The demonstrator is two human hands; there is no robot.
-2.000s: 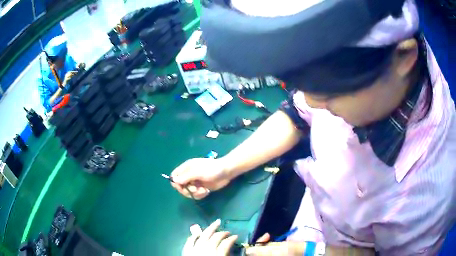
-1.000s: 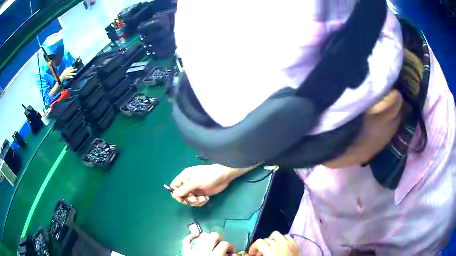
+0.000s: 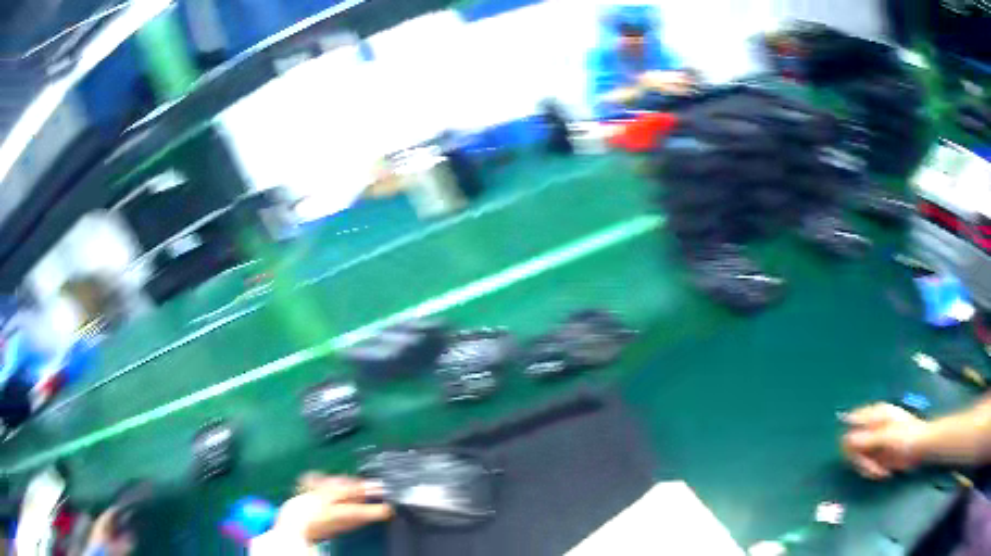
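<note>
The view is strongly blurred. My left hand [image 3: 335,506], low at centre left, has its fingers on the left end of a dark, shiny unit [image 3: 440,487] and seems to grip it. The unit is over the left part of a black tray [image 3: 565,467]; I cannot tell if it is lifted. A white sheet [image 3: 657,527] lies on the tray's right side. A small white piece [image 3: 830,512] is at the lower right. A pale shape at the bottom edge beside it may be a fingertip of my right hand; the rest is out of view.
A coworker's hand [image 3: 886,438] is at the right on the green mat [image 3: 750,391]. Several dark units stand in a row behind the tray. Stacked black trays [image 3: 739,163], a red bin [image 3: 643,131] and a person in blue [image 3: 628,60] are farther back. A power supply [image 3: 956,206] is at far right.
The view has swung left, so the bench and coworker's hand now lie farther right. My left hand at the unit, the black tray's surface and the white sheet have come into view.
</note>
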